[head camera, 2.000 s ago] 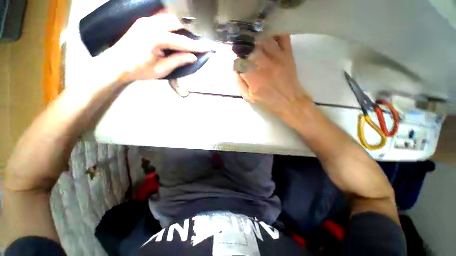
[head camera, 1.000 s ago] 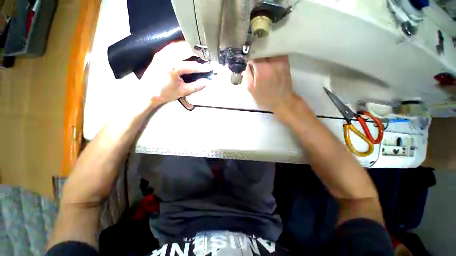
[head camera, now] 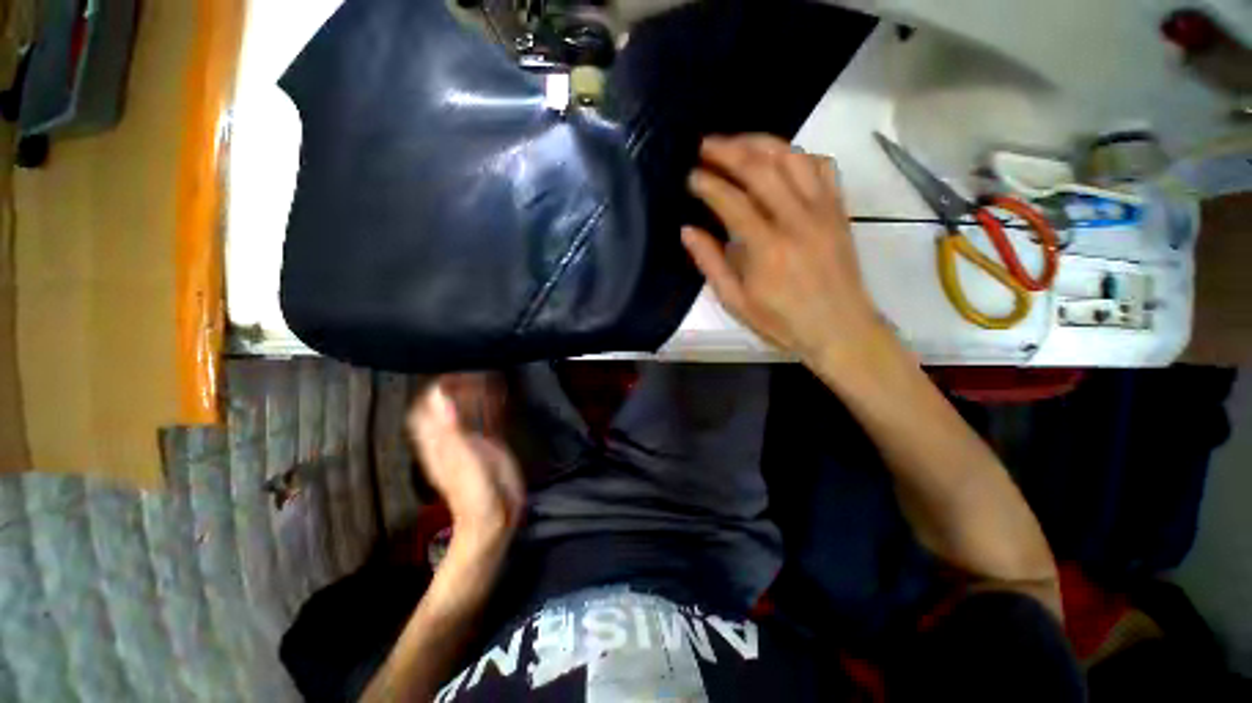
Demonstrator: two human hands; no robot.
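Observation:
A shiny black leather panel (head camera: 412, 234) lies spread over the machine bed, with a curved edge at the table's front. A short stitched seam line runs diagonally on it. Its upper part sits under the sewing machine's needle and presser area (head camera: 556, 62). My right hand (head camera: 776, 234) is over the panel's right side, fingers spread and slightly bent; it appears to grip nothing. My left hand (head camera: 467, 446) is off the panel, below the table's front edge, and blurred; its fingers seem loosely apart with nothing visible in them.
Scissors with red and yellow handles (head camera: 982, 247) lie on the white tabletop (head camera: 879, 289) at right, beside small items and a white plate (head camera: 1105, 300). A grey tray (head camera: 76, 69) stands on cardboard (head camera: 103, 275) at left. A quilted cover (head camera: 165, 577) is at lower left.
The black panel now spreads across the bed to the front edge. My left hand has left the needle area and dropped below the table edge. My right hand has moved away from the needle.

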